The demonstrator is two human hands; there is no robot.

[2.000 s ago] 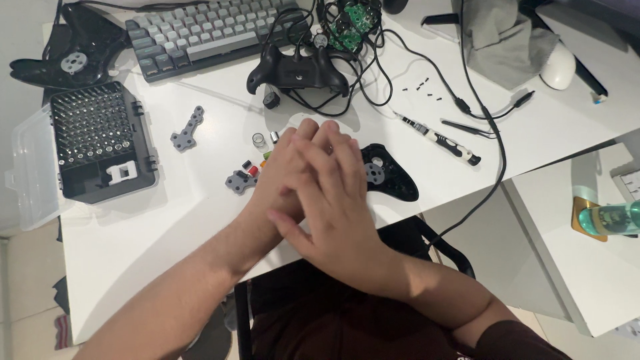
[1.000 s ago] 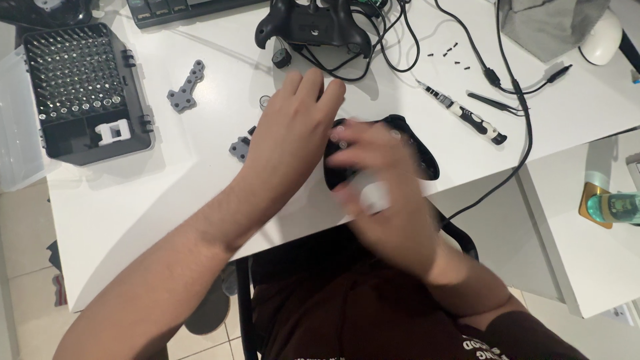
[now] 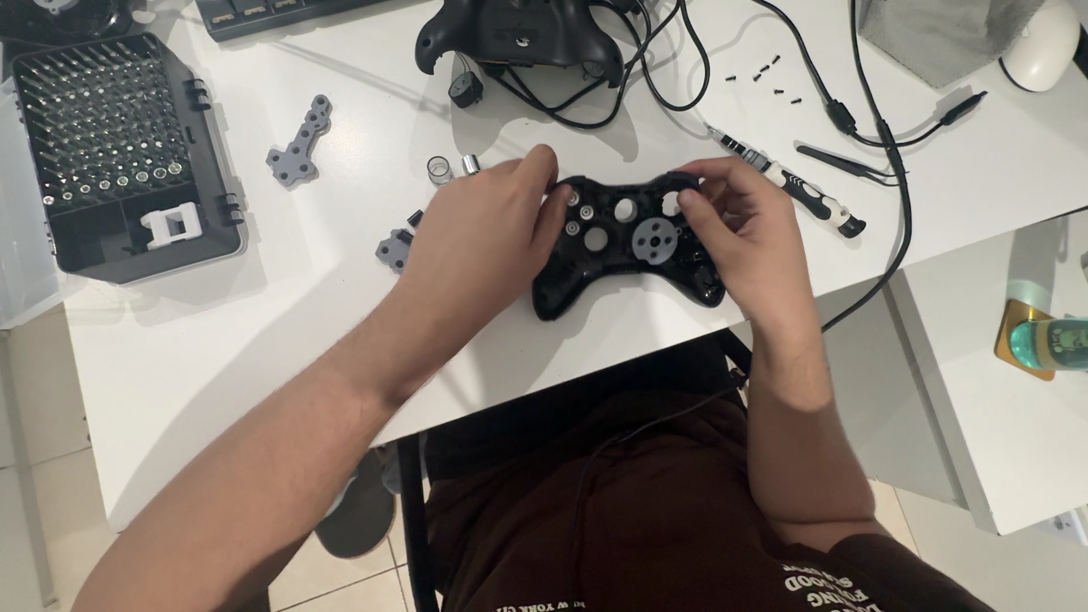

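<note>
The front shell of a black game controller (image 3: pixel 625 255) lies on the white table, its inner side facing up. Round button backs sit at its upper left, and a grey round D-pad piece (image 3: pixel 655 241) lies in it. My left hand (image 3: pixel 489 225) grips the shell's upper left edge. My right hand (image 3: pixel 752 225) holds the upper right edge, thumb beside a round opening. A grey rubber button pad (image 3: pixel 394 250) lies partly hidden by my left hand. Near it are a clear ring (image 3: pixel 439 170) and a small metal cylinder (image 3: pixel 471 163). Another grey rubber pad (image 3: pixel 300 143) lies farther left.
A bit case (image 3: pixel 127 153) stands open at the left. Behind the shell lie another controller shell (image 3: pixel 523 38) with a small motor (image 3: pixel 465 88) and cables. To the right are small screws (image 3: pixel 765 70), a precision screwdriver (image 3: pixel 786 180), tweezers (image 3: pixel 841 161) and a white mouse (image 3: pixel 1044 47).
My hands, one over the other two seconds ago, have parted to the two sides of the shell, which they now hold. The shell shows whole between them. The view has moved closer.
</note>
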